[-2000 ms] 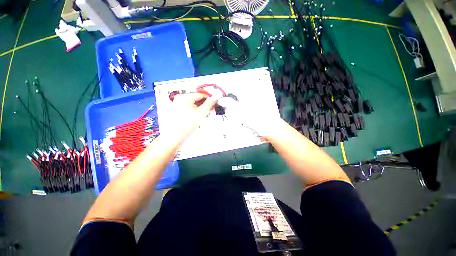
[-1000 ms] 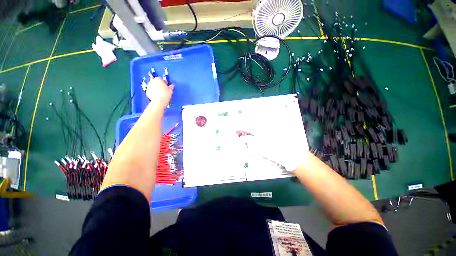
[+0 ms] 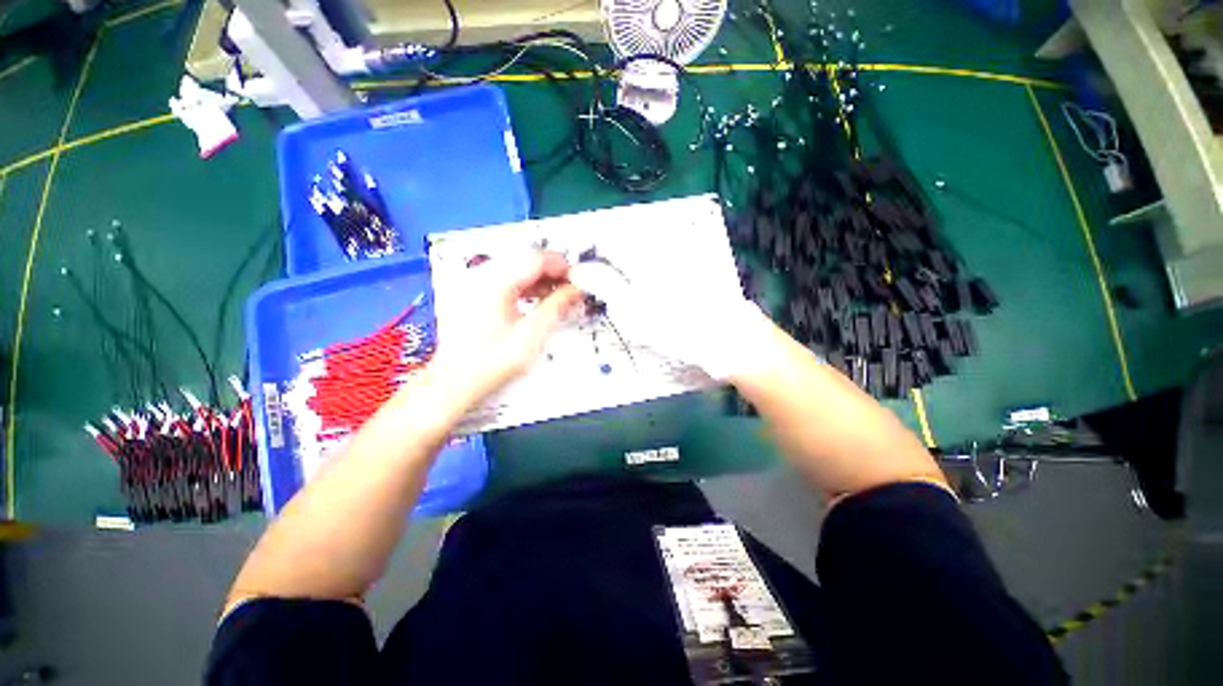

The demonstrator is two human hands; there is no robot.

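Observation:
My left hand (image 3: 516, 328), bare, and my right hand (image 3: 671, 315), in a white glove, meet over the middle of the flat white box (image 3: 537, 395). Their fingertips close on small dark wired pieces (image 3: 592, 306); thin dark wires hang below them. The fingers and glare hide the exact joint. A dark-red button (image 3: 479, 260) shows at the box's upper left. Short black leads with pale ends (image 3: 352, 215) lie in the upper blue tray (image 3: 456, 148). Red leads (image 3: 360, 382) lie in the lower blue tray (image 3: 268, 342).
A large heap of black cabled modules (image 3: 872, 282) lies right of the box. Modules with red and white ends (image 3: 181, 462) stand lined up at far left. Behind are a coiled black cable (image 3: 628, 148), a white fan (image 3: 664, 27) and a white glove-like item (image 3: 204, 118).
My left hand has come back from the black leads in the upper tray to my right hand over the box. The camera view has shifted, so the bench sits further left and higher.

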